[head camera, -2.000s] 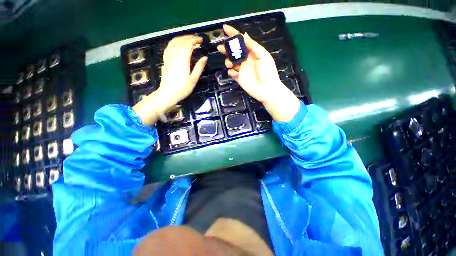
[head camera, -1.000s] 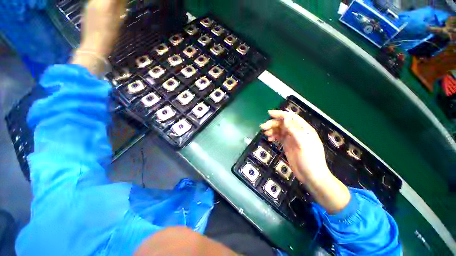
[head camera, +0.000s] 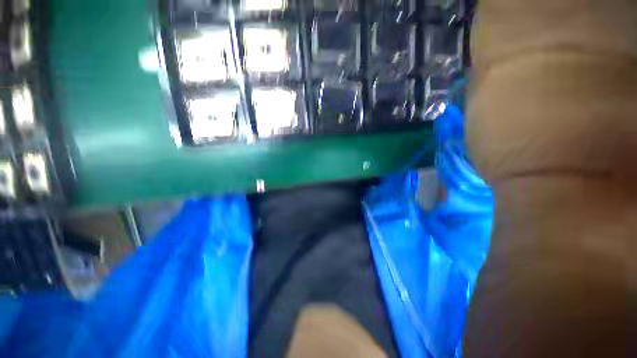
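Observation:
The black component tray lies in front of me, cut off by the top edge. Several watch backs, pale squares with small dark centres, sit in its left columns. The pockets further right look dark and glossy; face-up watches and empty pockets cannot be told apart. Very large, blurred skin with creases, seemingly fingers of my right hand, fills the right side close to the camera. Its fingertips are hidden or out of frame, so its hold cannot be seen. My left hand is not in view.
A second black tray with pale watch backs is cut off at the left edge. The green bench shows between the trays and along the near edge. Blue coat parts and dark clothing are below.
The view has swung back to the main tray and closer. My left hand has left the picture. Large blurred skin now covers the right side, where earlier my right hand was over the tray.

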